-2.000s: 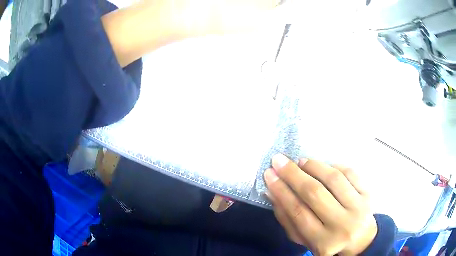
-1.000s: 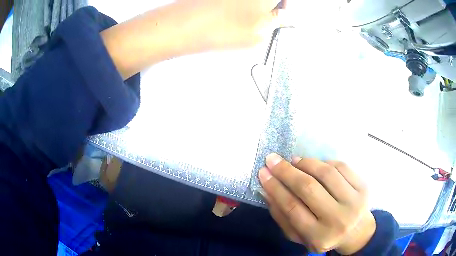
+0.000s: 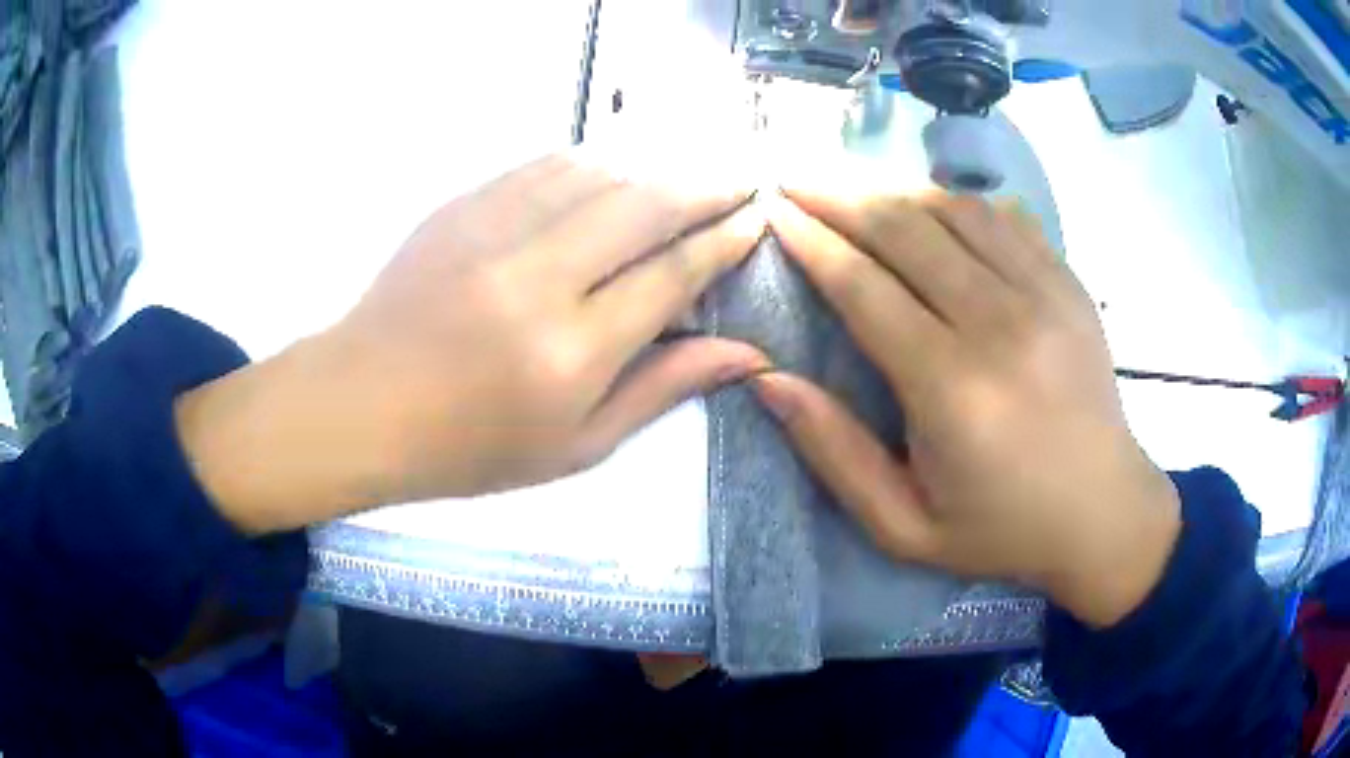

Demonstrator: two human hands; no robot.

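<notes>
A heathered grey strip [image 3: 767,548] lies lengthwise toward me and hangs a little over the front table edge. A line of stitching shows along its left side. A smooth lighter grey panel [image 3: 866,578] lies under and to the right of it. My left hand [image 3: 518,326] rests flat from the left, thumb and fingertips on the strip. My right hand [image 3: 985,370] presses on the strip and panel from the right. The fingertips of both hands meet just in front of the presser foot area, which is washed out by glare.
The machine head [image 3: 1096,30] is above, with a grey knob [image 3: 962,148] hanging down. Red-handled snips [image 3: 1306,397] lie at the right. Stacked dark grey pieces [image 3: 59,208] are at the far left. A measuring tape [image 3: 504,600] runs along the front edge.
My left hand has come back toward me onto the strip. My right hand has moved forward, up to the machine head. The view has shifted, and the strip's near end now overhangs the table edge.
</notes>
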